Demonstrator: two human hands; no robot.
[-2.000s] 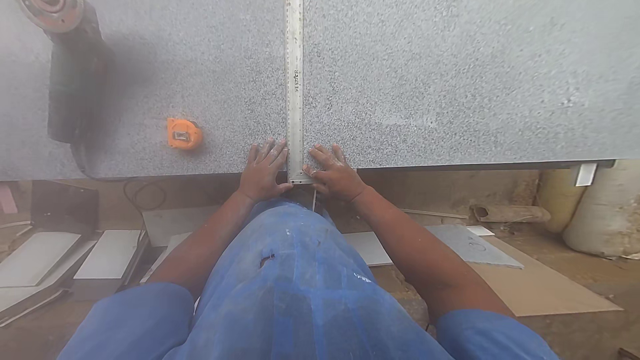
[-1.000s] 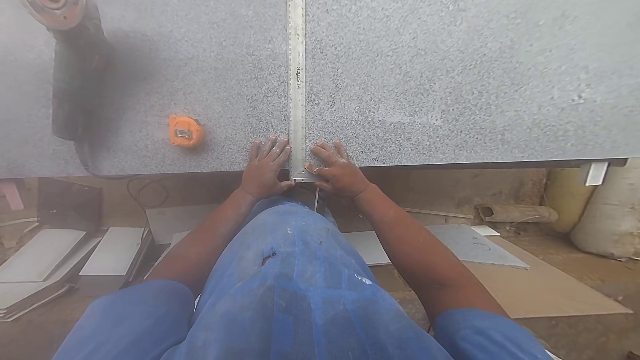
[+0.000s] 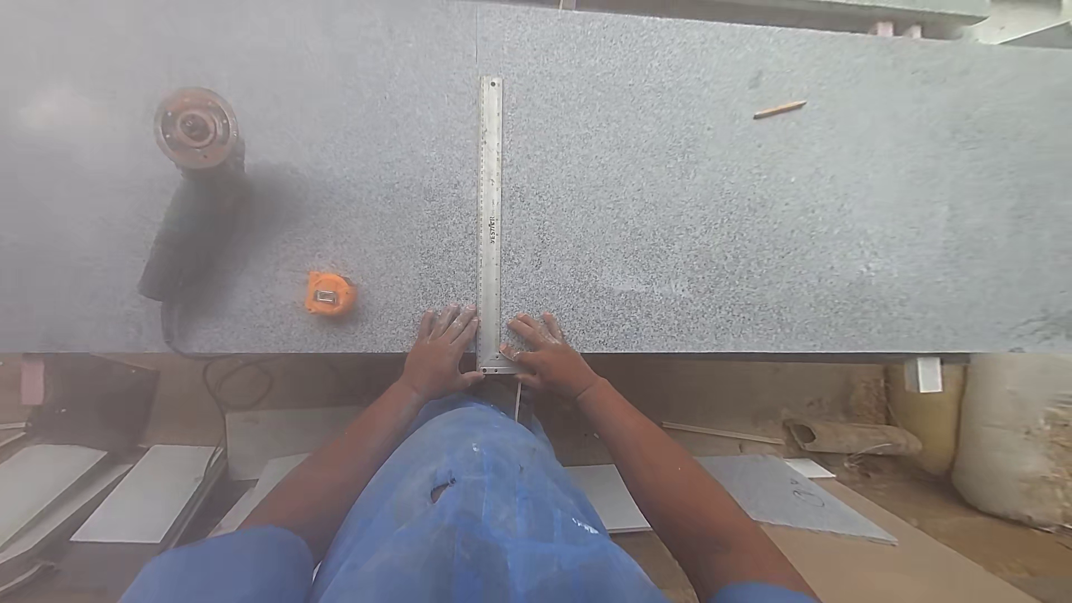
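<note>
A metal try square (image 3: pixel 491 226) lies across a speckled grey stone slab (image 3: pixel 636 193), its short arm at the slab's near edge. My left hand (image 3: pixel 441 353) rests with fingers spread on the slab at the left of the square's base, thumb near the corner. My right hand (image 3: pixel 550 355) presses on the right side of that base, its thumb over the short arm. To the left lie an orange tape measure (image 3: pixel 332 295) and an angle grinder (image 3: pixel 194 193) with its cord running off the near edge. A pencil (image 3: pixel 780 110) lies at the right, away from both hands.
Below the slab, cut stone pieces (image 3: pixel 146 494) lie at the left, and a marked grey offcut (image 3: pixel 791 494) at the right. Large sacks (image 3: pixel 1009 435) stand at the lower right. A block (image 3: pixel 924 374) sticks out under the slab's near edge. Another slab (image 3: pixel 904 7) is beyond the far edge.
The view has tilted up, so the pencil and the square's far end now show. Both hands stay at the base of the square.
</note>
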